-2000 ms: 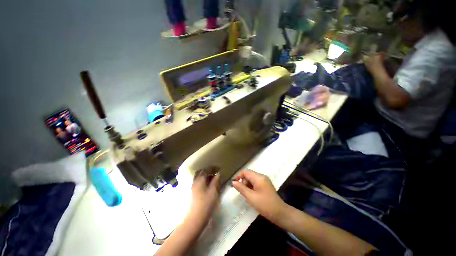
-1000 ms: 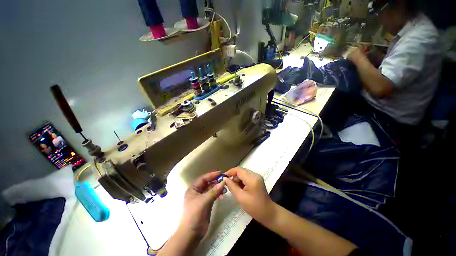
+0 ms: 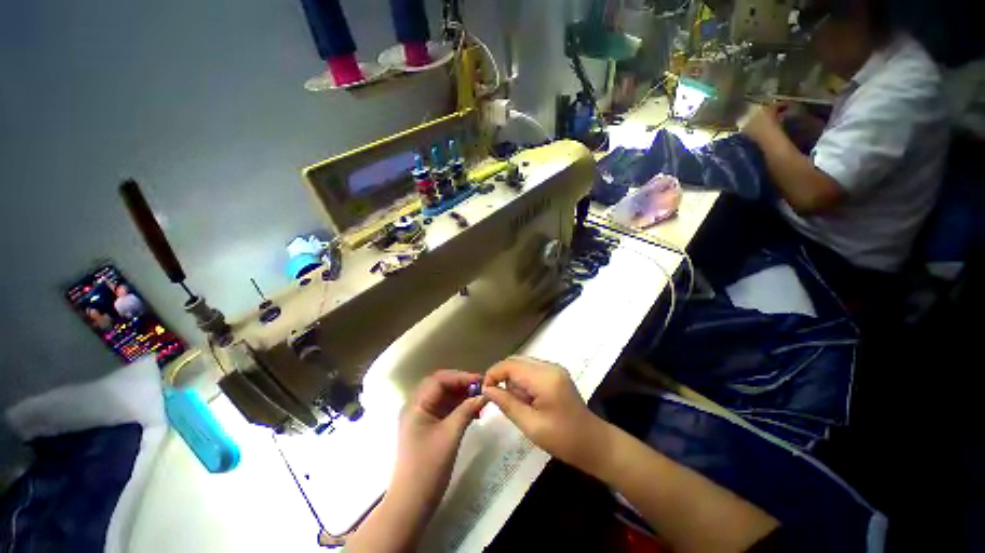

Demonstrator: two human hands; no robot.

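My left hand [image 3: 435,421] and my right hand [image 3: 540,405] meet fingertip to fingertip above the white table, in front of the beige sewing machine [image 3: 432,308]. Between the fingertips is a tiny dark, shiny piece, perhaps a bobbin [image 3: 474,389]; the fingers cover most of it. Both hands pinch at it. The needle area [image 3: 337,410] is to the left of my hands, with no cloth under it.
A bright blue strip [image 3: 201,430] lies left of the needle end. A phone [image 3: 124,313] leans on the wall. Navy cloth with white edging [image 3: 76,475] lies far left. More navy cloth [image 3: 745,378] hangs at right, where a person [image 3: 880,151] works.
My hands were apart near the machine bed two seconds ago. They have come together around the tiny piece, and since one second ago have barely moved. The view has shifted.
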